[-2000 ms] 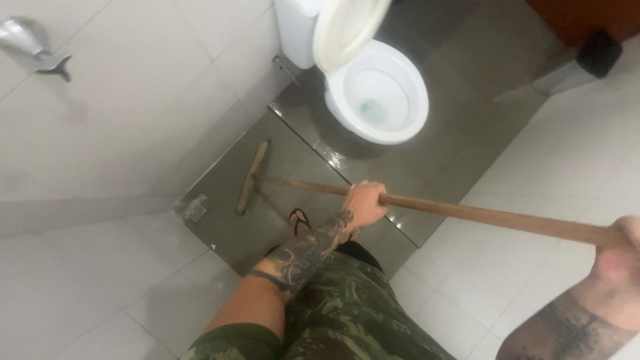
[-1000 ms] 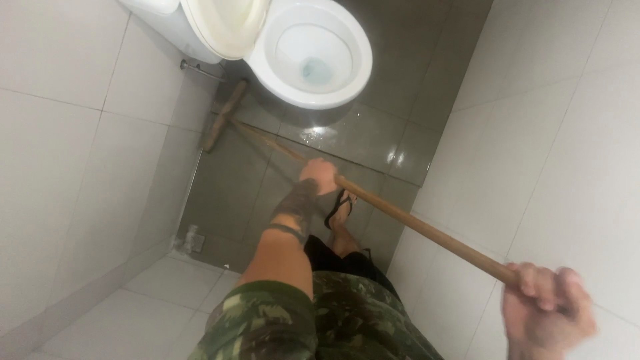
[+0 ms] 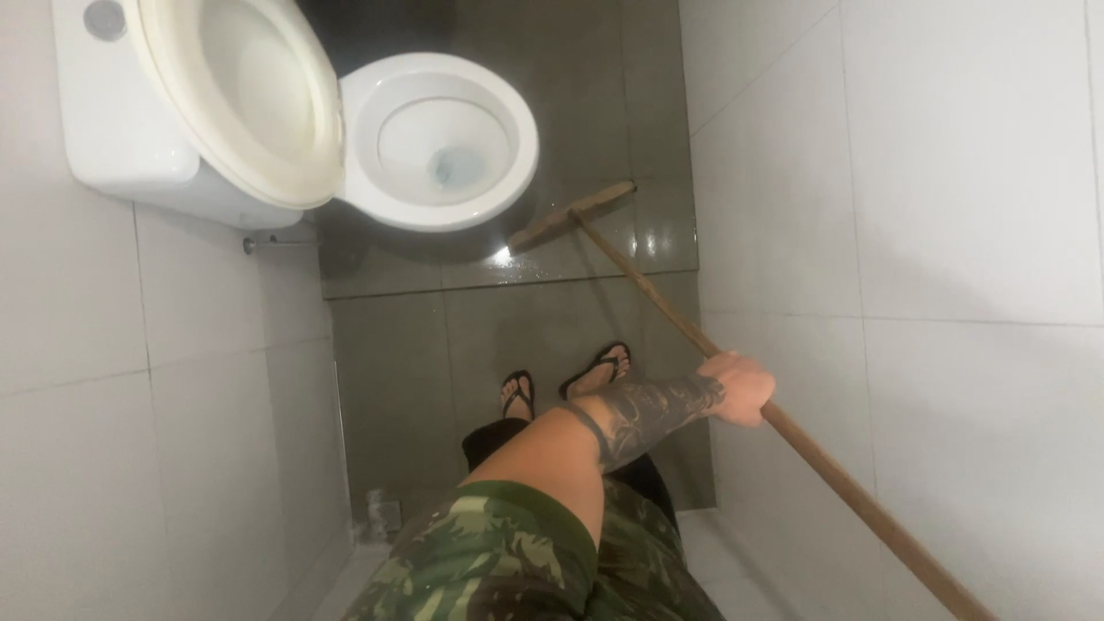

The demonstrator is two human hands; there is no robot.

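Observation:
A wooden floor squeegee lies with its head point(image 3: 573, 215) on the wet grey floor tiles, just right of the toilet bowl. Its long wooden handle point(image 3: 849, 496) slants down to the lower right and leaves the frame. My left hand point(image 3: 739, 388), at the end of the tattooed forearm, is closed around the middle of the handle. My right hand is out of view, as is the handle's upper end. The squeegee's lower edge cannot be made out.
A white toilet point(image 3: 509, 185) with its seat lid point(image 3: 259, 95) raised stands at the upper left. A small metal valve point(image 3: 250, 246) juts from the left wall. White tiled walls flank the narrow floor. My feet point(image 3: 595, 371) in black flip-flops stand below a dark floor seam point(image 3: 517, 285).
The squeegee head has moved from beside the left wall to the right of the toilet bowl. My right hand, on the handle before, has left the view. The view has shifted.

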